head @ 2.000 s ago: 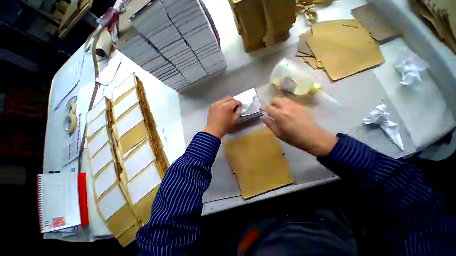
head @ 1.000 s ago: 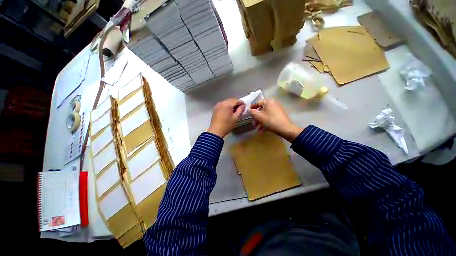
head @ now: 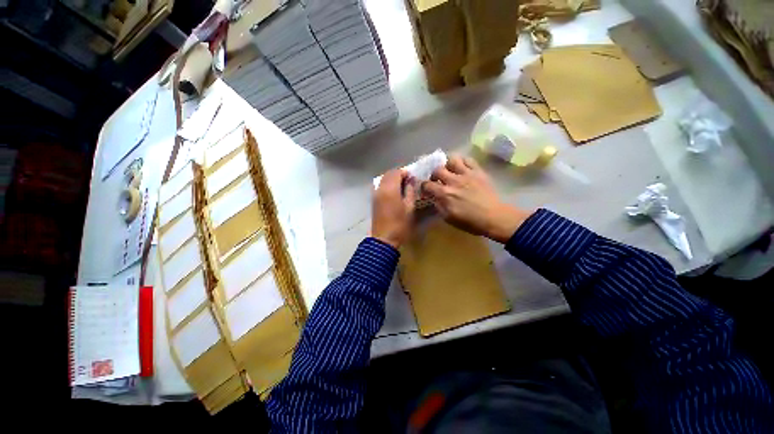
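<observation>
My left hand (head: pixel 393 203) and my right hand (head: pixel 465 197) meet over the small white card pile, beyond the kraft piece. Both hold a white, crinkled sheet or card (head: pixel 431 163) that shows between and beyond the fingers; whether it is tissue or card is unclear. The fingers hide most of the pile under them. The tan kraft piece (head: pixel 454 280) lies flat near the table edge, its far end behind my right hand. The glue bottle (head: pixel 509 140) lies on its side to the right, nozzle pointing right.
Finished pieces (head: pixel 253 292) lie in two long overlapping rows at left. A tall card stack (head: pixel 327 72) and a kraft stack (head: pixel 462 42) stand at the back. Loose kraft pieces (head: pixel 598 93) and crumpled tissue (head: pixel 660 214) lie at right. A spiral calendar (head: pixel 106 335) is far left.
My right hand has come from beside the bottle to join my left hand at the white sheet. The white sheet now sticks out beyond and left of the fingers. The kraft piece stays put.
</observation>
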